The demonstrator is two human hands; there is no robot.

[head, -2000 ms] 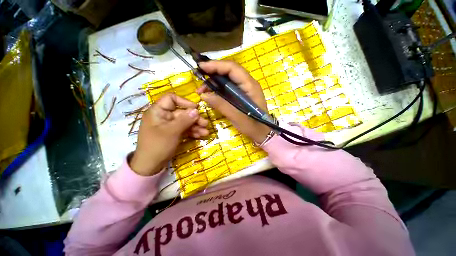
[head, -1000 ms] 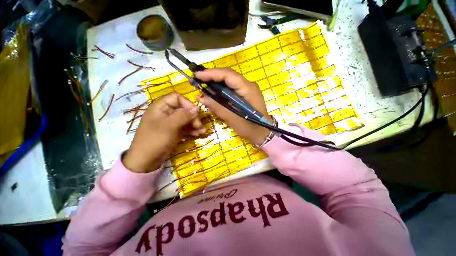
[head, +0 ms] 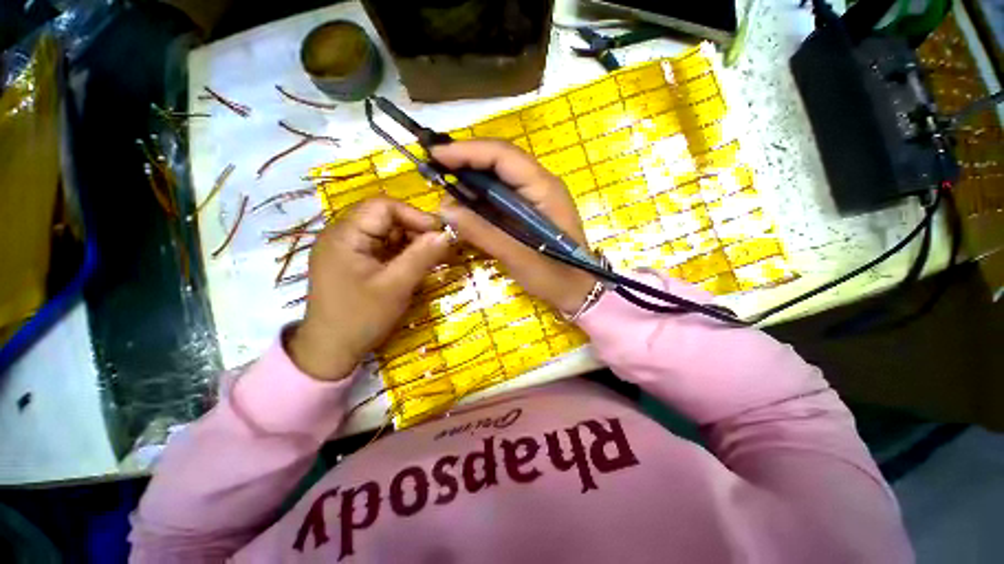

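A shiny yellow flexible circuit panel [head: 617, 143] with brown grid lines lies on a white board. My right hand [head: 517, 187] holds the dark soldering iron [head: 513, 206]; the thin solder feed tube runs alongside, and both tips point up-left near the round can, above the panel. My left hand [head: 369, 270] is over the panel's left part, thumb and fingertips pinched near my right fingers; a small pale, thin bit shows at the fingertips, likely a lead wire end. Several thin lead wires [head: 230, 226] lie loose at the left and across the panel's left edge.
A round metal can [head: 341, 61] and an open brown box [head: 468, 77] stand beyond the panel, with a small dark tool [head: 598, 46] beside the box. A black box [head: 870, 121] with cables is at right. Crinkled clear plastic [head: 165, 331] lies left of the board.
My left thumb and fingertips have closed together near my right fingers, and a small pale bit now shows there. The iron's tip has swung slightly up, away from the panel.
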